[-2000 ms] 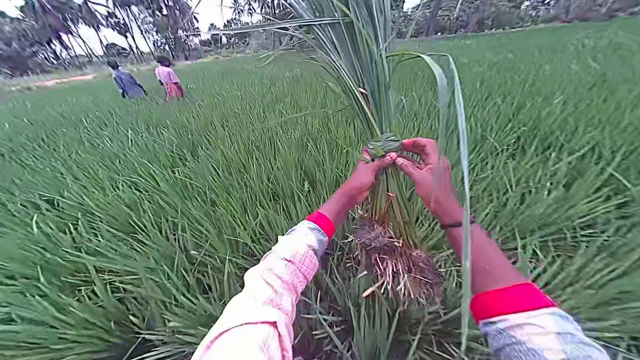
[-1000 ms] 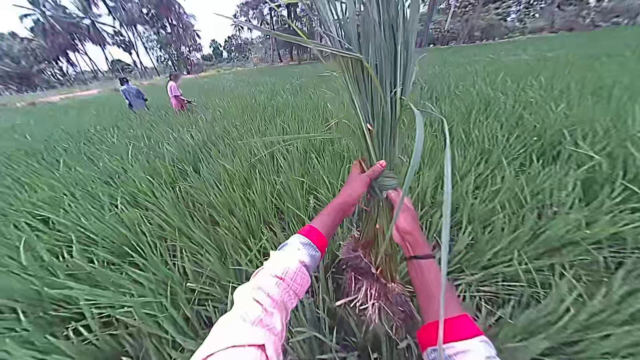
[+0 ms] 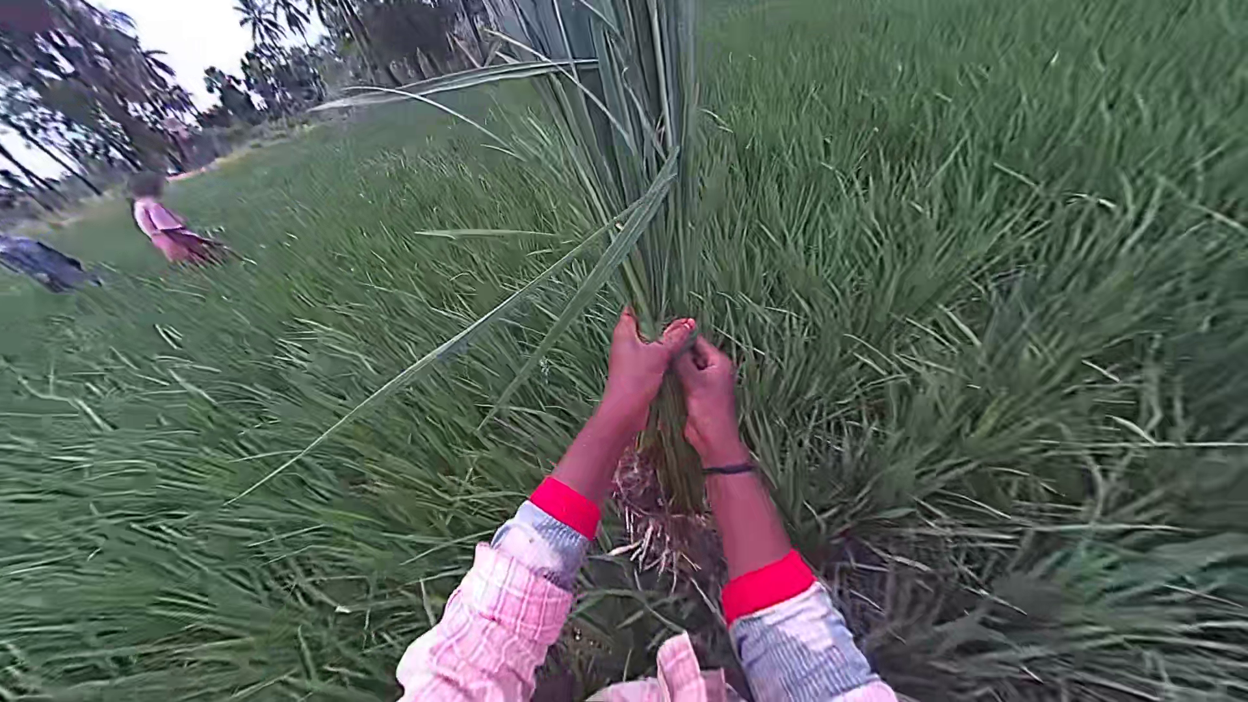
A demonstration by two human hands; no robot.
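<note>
An upright bundle of long green grass-like plants (image 3: 648, 185) rises in front of me, its pale roots (image 3: 668, 531) hanging below my wrists. My left hand (image 3: 639, 366) is wrapped around the lower stems, thumb across the front. Against the right side of the same stems, my right hand (image 3: 710, 390) is closed with its fingers curled near the left thumb. A few long leaves bend out of the bundle to the lower left. Whatever lies between the fingertips is hidden.
Dense green crop (image 3: 975, 292) surrounds me on all sides. At the far left stand a person in pink (image 3: 171, 229) and, partly cut off, a person in dark blue (image 3: 44, 263). Trees (image 3: 88, 88) line the field's far edge.
The folded green band seen at the hands earlier is now out of sight. Long leaves that hung on the bundle's right now trail to the left. The view has tilted and turned.
</note>
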